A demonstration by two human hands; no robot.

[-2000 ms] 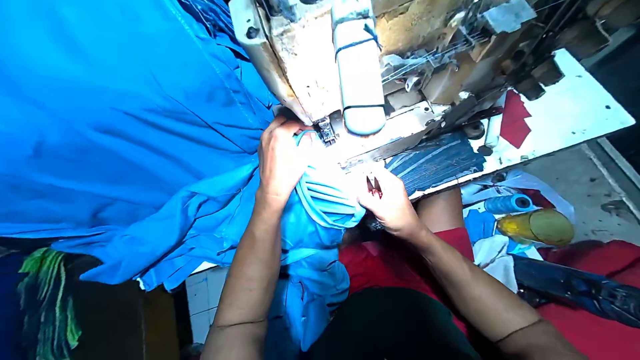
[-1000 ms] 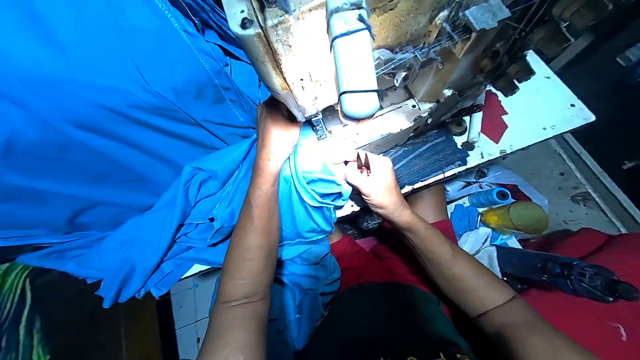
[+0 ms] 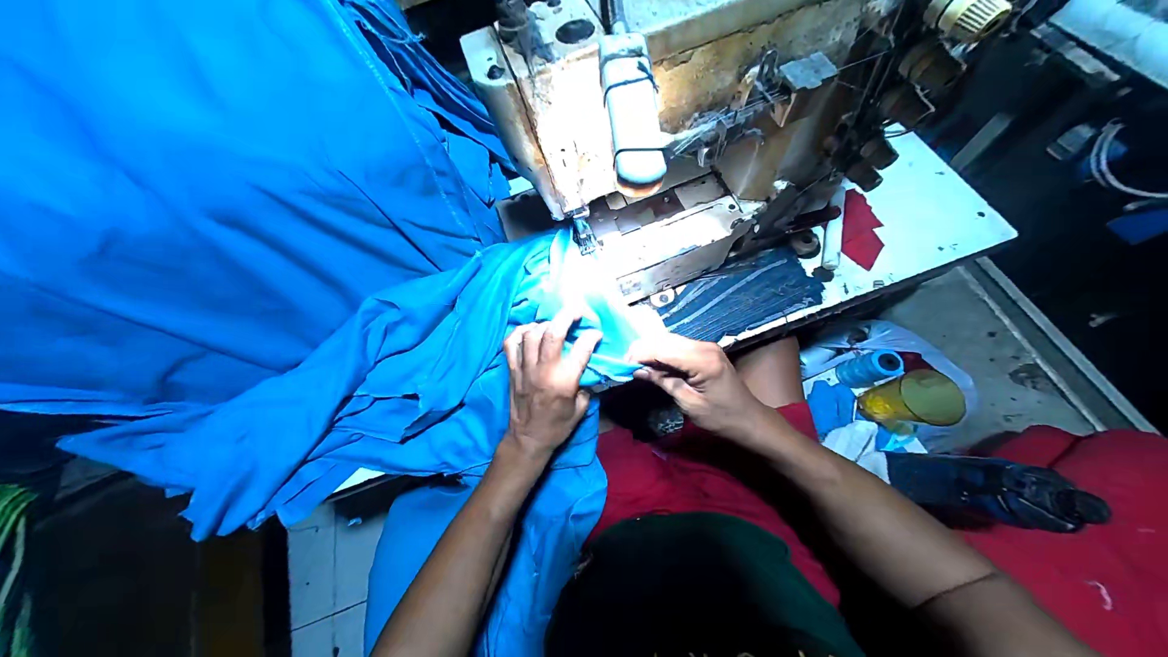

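Observation:
Blue fabric lies bunched over the table and runs under the presser foot of an industrial sewing machine. My left hand grips a fold of it just in front of the foot, thumb and fingers bent over the cloth. To its right, my right hand pinches the edge of the same fabric between thumb and fingers. Strong lamp glare washes out the cloth between the hands and the needle. Whether the right hand also holds a small tool cannot be told.
A lamp tube is tied to the machine head. Dark blue striped cloth and a red scrap lie on the white table. Below right are a blue thread cone and a yellow translucent container. A large blue cloth covers the left.
My left hand has come back from beside the presser foot toward my body and now holds the fabric nearer the right hand. The dark pointed thing at my right hand no longer shows clearly.

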